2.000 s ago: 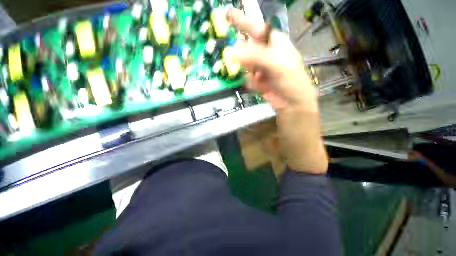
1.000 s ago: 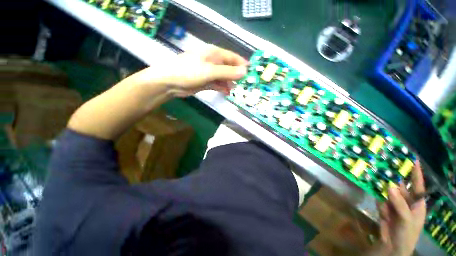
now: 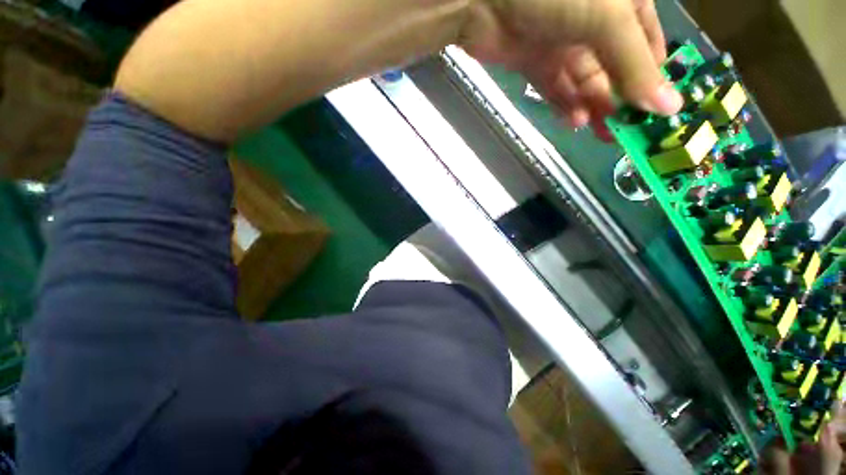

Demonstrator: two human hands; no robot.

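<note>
A long green circuit board panel [image 3: 694, 223] with two rows of yellow-taped transformers is held up at the right, tilted, above the bench beyond the conveyor. My left hand [image 3: 580, 56] grips its upper end, thumb on the component side near the corner. My right hand [image 3: 816, 456] is at its lower end in the bottom right corner, mostly cut off by the frame edge and partly behind the board; its fingers touch the board's end. Whether it also holds a tool cannot be seen.
The silver conveyor rail [image 3: 501, 278] runs diagonally below the panel, with the chain [image 3: 492, 111] along its far side. Part of another green panel [image 3: 728, 456] lies at the rail's lower end. A round silver dish [image 3: 633, 178] is partly behind the held panel. A cardboard box [image 3: 278, 246] stands below.
The panel, lying along the conveyor a second ago, is now lifted off and moved right over the bench, tilted more steeply. Both hands moved with it, and the rail gap is exposed.
</note>
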